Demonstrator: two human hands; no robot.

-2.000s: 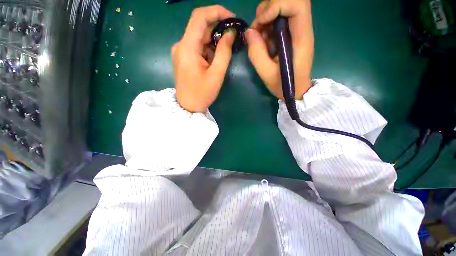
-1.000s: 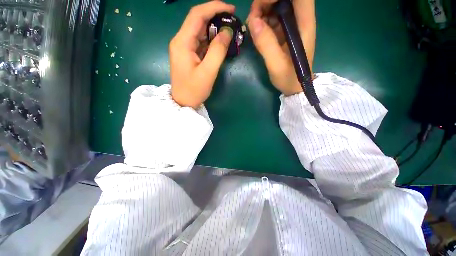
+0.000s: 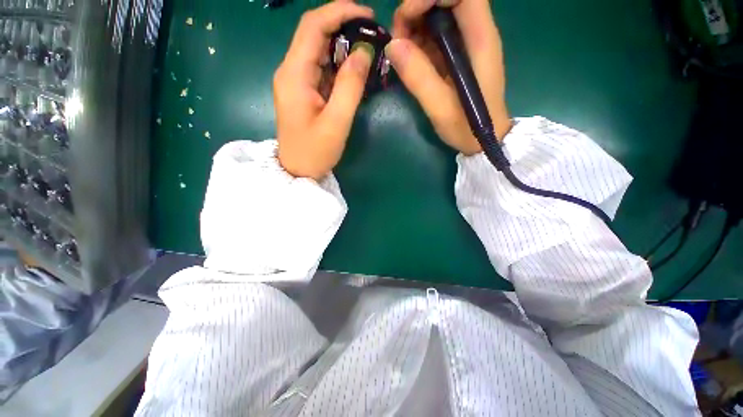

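Observation:
My left hand (image 3: 318, 98) holds a round black electronic unit (image 3: 373, 34) between its thumb and fingers near the top of the view. The unit shows small pale and silvery marks and a greenish spot by the thumb tip. My right hand (image 3: 456, 77) holds a black soldering iron (image 3: 466, 85) like a pen, its cord running back over the right sleeve. The right thumb is at the unit's right edge. The iron's tip is hidden or out of the picture at the top.
Stacked clear blister trays (image 3: 94, 147) stand at the far left. Small cream pieces (image 3: 184, 92) are scattered on the green mat (image 3: 399, 212) beside them. A black box (image 3: 713, 147) with cables is at the right. A dark object lies at the top edge.
Over two seconds the unit has tilted in my left hand, showing more of its marked face. My right hand moved away from it, then came back close. The iron's rear end has swung right.

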